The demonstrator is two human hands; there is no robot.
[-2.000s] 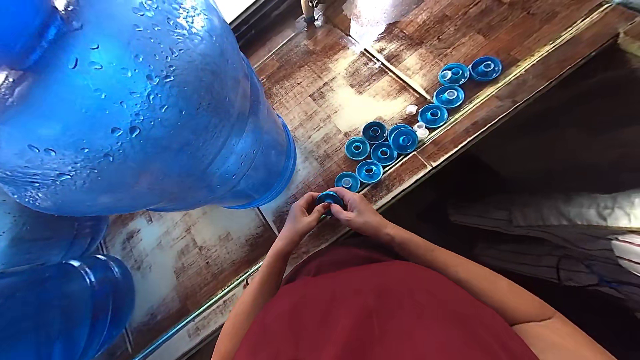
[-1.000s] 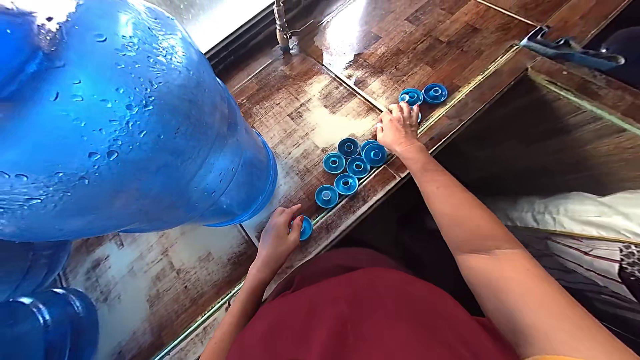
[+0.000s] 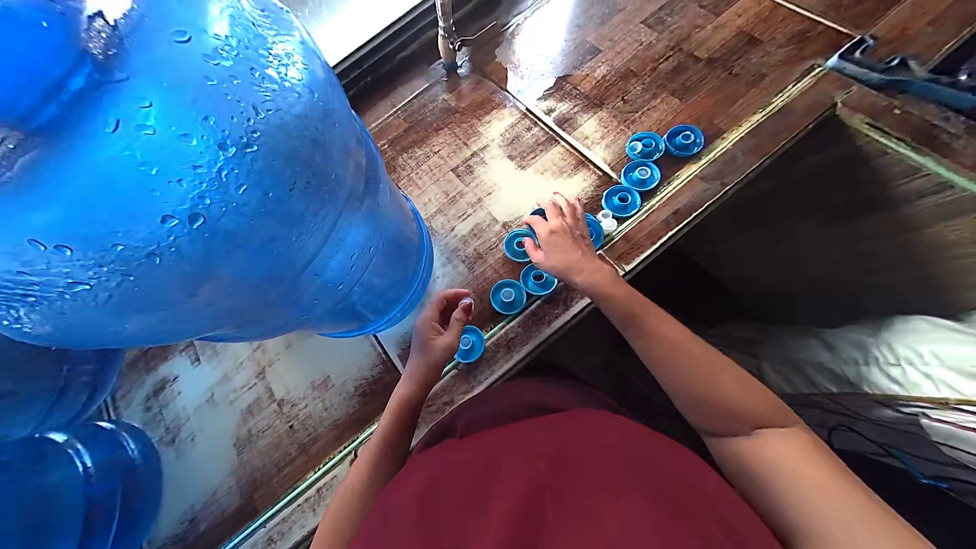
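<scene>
My left hand (image 3: 442, 332) pinches a small white plug (image 3: 466, 303) between thumb and fingertips. Just below its fingers a blue plastic bottle cap (image 3: 470, 345) lies near the counter's edge. My right hand (image 3: 560, 236) reaches over a cluster of blue caps and partly covers them; whether it grips one cannot be told. Near its fingertips is one cap (image 3: 520, 245), with two more (image 3: 538, 279) (image 3: 508, 296) below. Beyond the hand, white plugs (image 3: 607, 222) lie beside a cap (image 3: 621, 200). Several other caps (image 3: 684, 140) continue up the edge.
Large blue water bottles (image 3: 290, 175) with droplets stand at left on the wood-patterned tiled counter (image 3: 473, 160). A metal-looking post (image 3: 447, 38) rises at the back. A dark strap-like object (image 3: 900, 76) lies at upper right. Pale fabric (image 3: 862, 358) is below the counter at right.
My hands were together on a cap two seconds ago, then parted. Since one second ago, my right hand has moved from the far caps back to the nearer cluster. My left hand stays by the nearest cap.
</scene>
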